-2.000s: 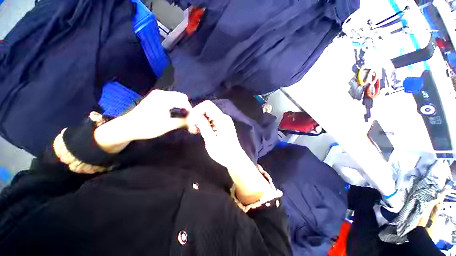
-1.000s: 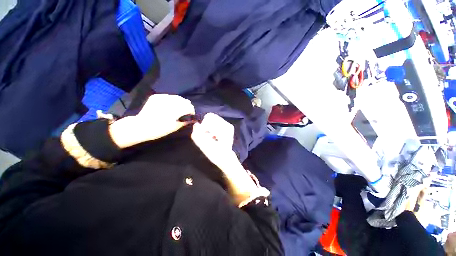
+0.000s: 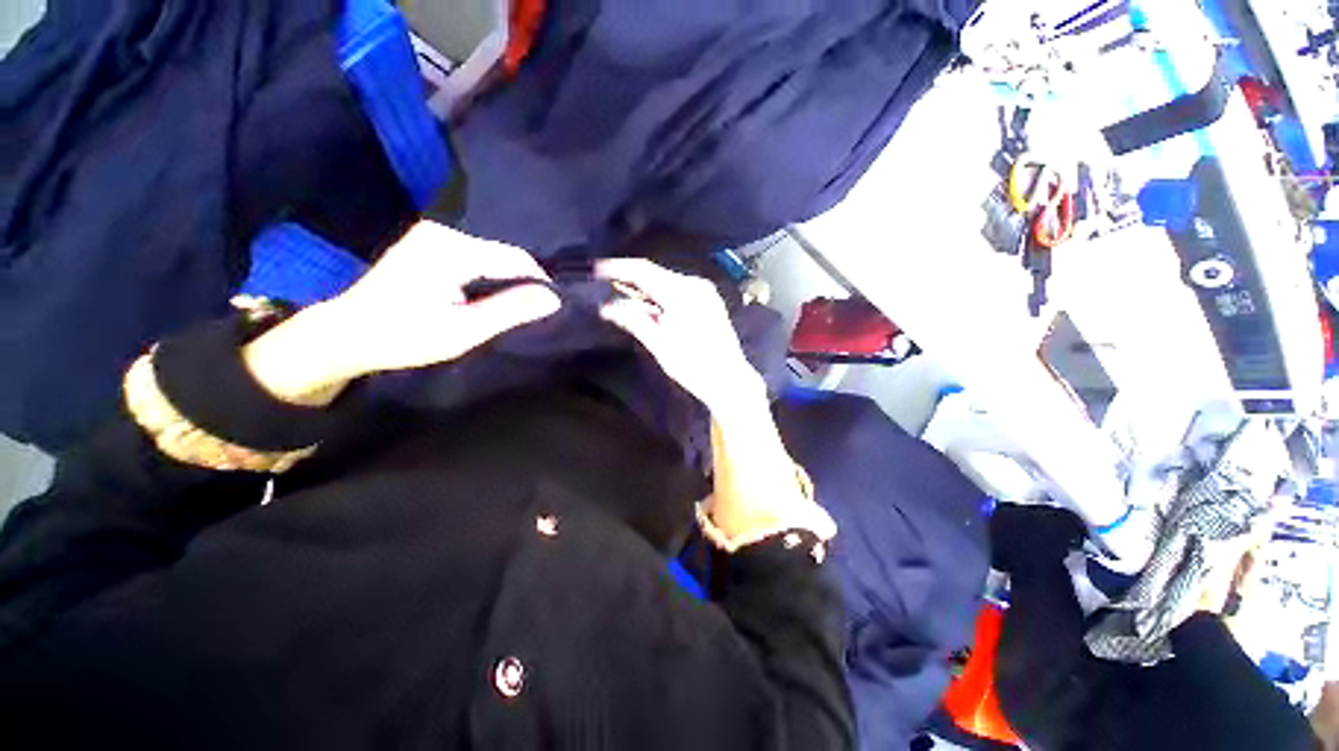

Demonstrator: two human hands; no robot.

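Note:
A navy garment piece (image 3: 588, 345) lies over my lap, under and between my hands. My left hand (image 3: 411, 308) is at left centre, thumb and fingers pinched on a strip of the dark cloth. My right hand (image 3: 683, 330) is just right of it, a small gap apart, with its fingers curled. A small dark and shiny detail shows at its fingers; I cannot tell whether it is a tool or cloth.
Navy garment piles (image 3: 690, 118) are heaped ahead and at left, over a blue basket (image 3: 394, 103). At right a white table (image 3: 940, 220) holds orange-yellow scissors (image 3: 1046, 206) and a machine (image 3: 1226, 279). A dark red pouch (image 3: 849, 332) lies below its edge. A neighbour's black-clothed part (image 3: 1087, 646) shows lower right.
My hands, close together at the fingertips before, have moved slightly apart. My right hand has moved right and up, and its fingers have changed pose. More navy cloth shows below them.

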